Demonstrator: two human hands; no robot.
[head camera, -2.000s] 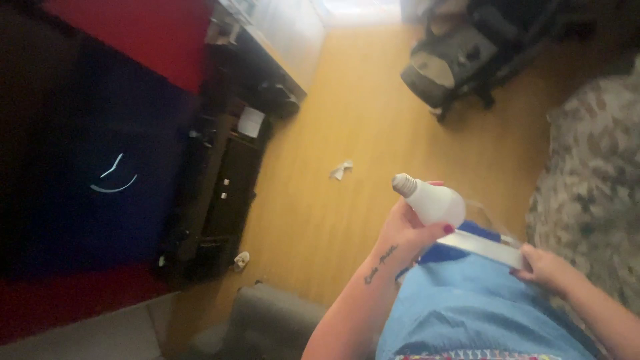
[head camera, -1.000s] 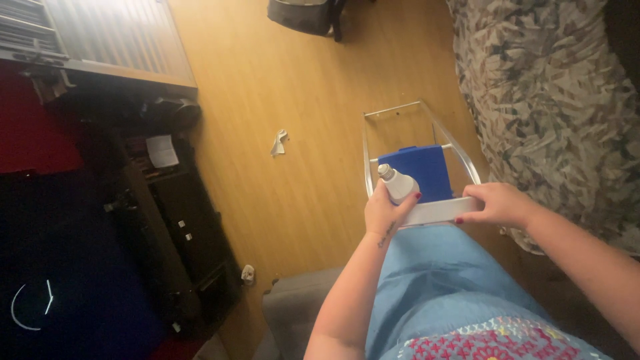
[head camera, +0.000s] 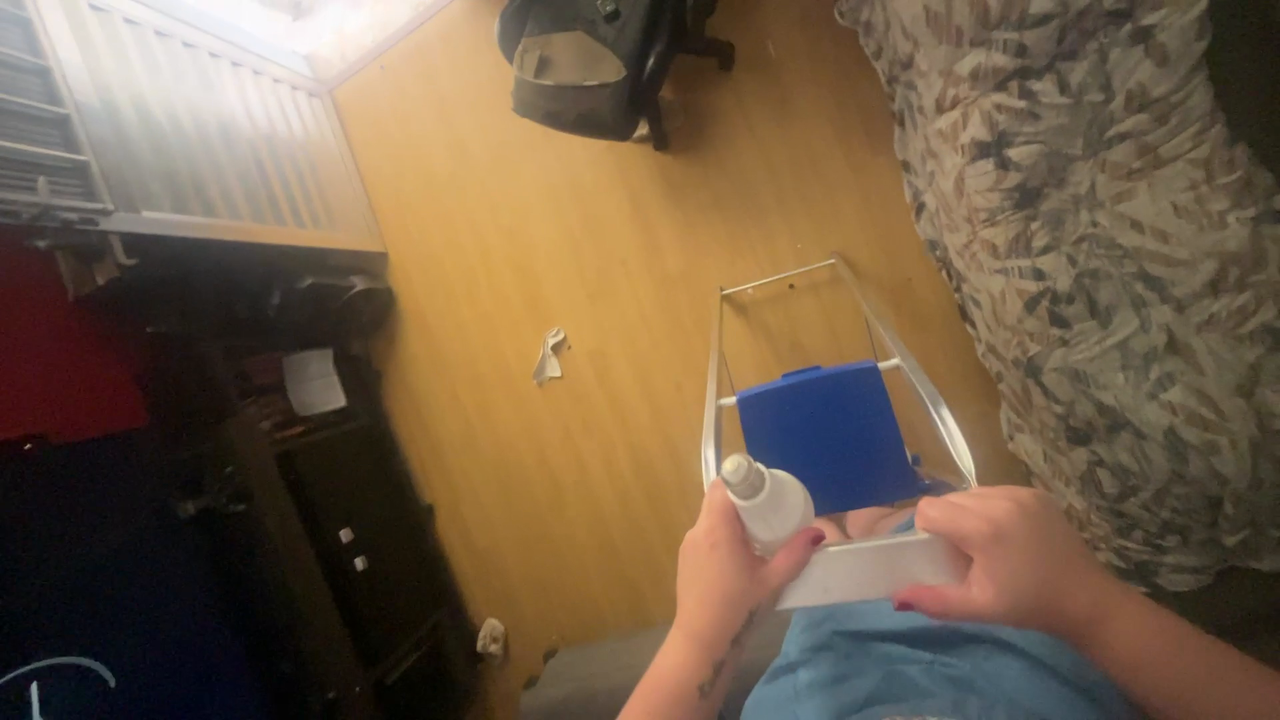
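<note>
A white light bulb (head camera: 778, 508) with a metal screw base is in my left hand (head camera: 725, 570), its base tilted up and away from me. The left thumb also rests at the near end of a white flat bar (head camera: 865, 572), which looks like the top step or rail of a stepladder. My right hand (head camera: 1000, 555) grips the bar's other end, fingers above and thumb below. Beyond the bar is a blue plastic step (head camera: 825, 435) set between the metal legs of the ladder frame (head camera: 712, 400). My palm hides part of the bulb's round end.
A bed with a patterned cover (head camera: 1060, 250) runs along the right. At the top stands a wheeled office chair (head camera: 585, 80). A white scrap (head camera: 549, 357) lies on the wooden floor. Dark shelving (head camera: 350, 500) fills the left, below a pale ribbed panel (head camera: 220, 150). A grey padded edge (head camera: 600, 675) is at the bottom.
The view has swung, bringing the ladder's blue step and metal frame into fuller sight than two seconds ago. The bulb stays in my left hand, and my right hand remains on the white bar.
</note>
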